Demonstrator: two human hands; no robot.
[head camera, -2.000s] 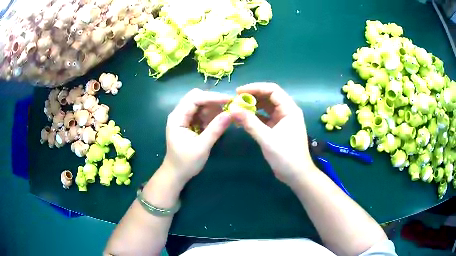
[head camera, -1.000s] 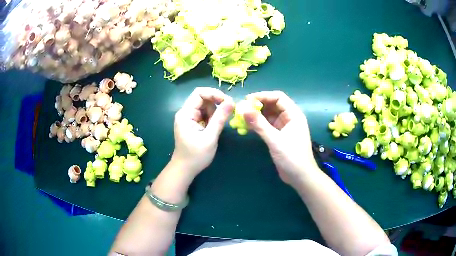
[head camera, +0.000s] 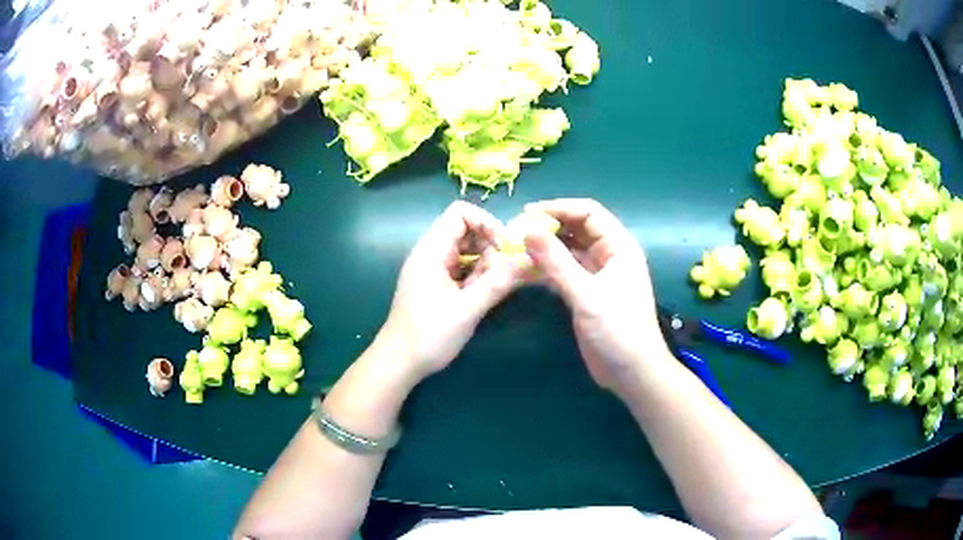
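My right hand holds a yellow-green figure between thumb and fingers at the middle of the table. The fingers hide much of the figure. My left hand touches it from the left with thumb and fingertips; a bit of yellow-green shows inside its curled fingers, too small to name. Side cutters with blue handles lie on the table just right of my right hand, their jaws partly hidden.
Figures on runners lie at the top. A large heap of loose yellow-green figures is at right, with one figure beside it. Tan figures and several green ones lie at left. A clear bag of tan figures is upper left.
The figure was turned between the fingers. My left hand was apart from it a second ago and has moved right to touch it again.
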